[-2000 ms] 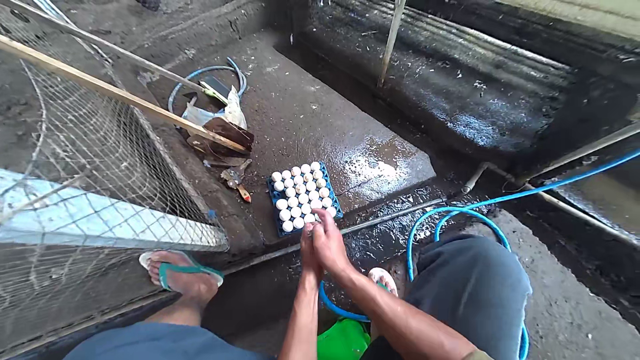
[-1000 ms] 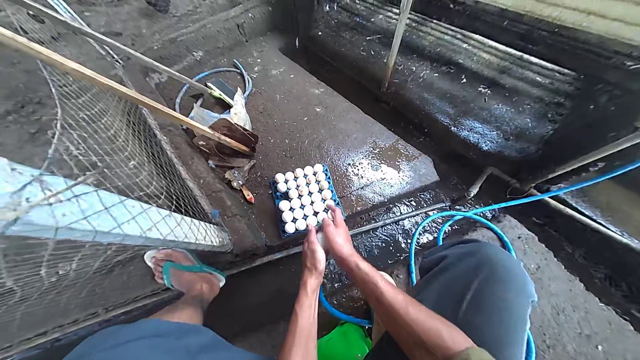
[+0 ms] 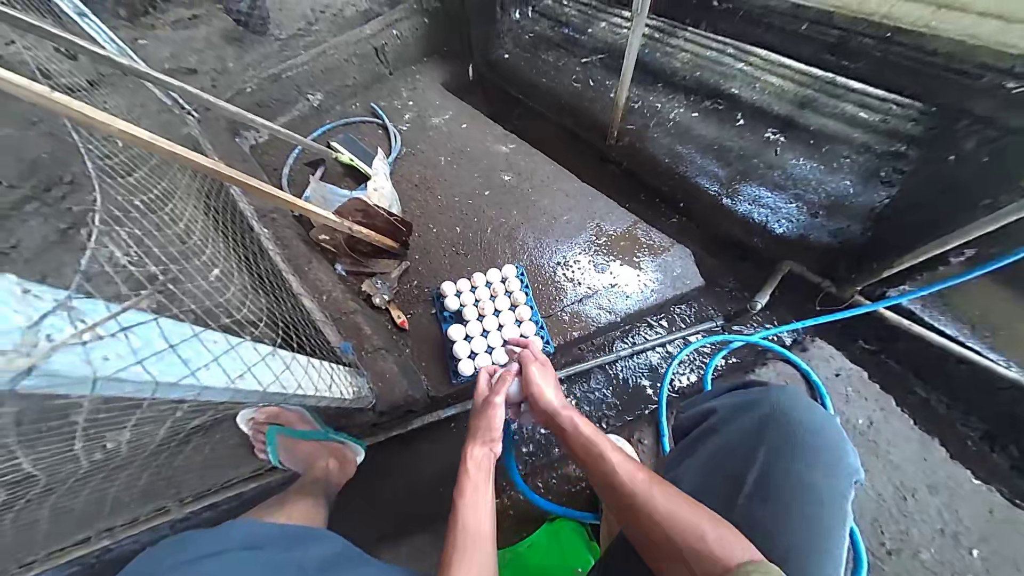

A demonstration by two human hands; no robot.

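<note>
Rows of white eggs [image 3: 486, 307] sit in a blue plastic egg tray [image 3: 546, 334] on the wet concrete ledge. A few eggs carry brownish spots. Just below the tray's near edge, my left hand [image 3: 490, 404] and my right hand [image 3: 538, 382] are together around a white egg [image 3: 514, 390], which shows between the fingers. The right hand's fingers lie over the near right part of the tray in this view and hide some of it. Beneath my forearms, a bright green plastic item [image 3: 550, 550] is partly visible.
A blue hose [image 3: 744, 336] loops on the right beside my knee. Wire netting [image 3: 184, 232] and a pale beam [image 3: 192, 372] stand at left. A wooden-handled scraper [image 3: 364, 232], a brush [image 3: 392, 300] and a coiled hose [image 3: 292, 164] lie beyond. A metal pipe [image 3: 640, 348] runs along the ledge.
My hands, slightly apart over the tray's near edge a second ago, have come together a little lower, and an egg now shows between them. The tray stays in place.
</note>
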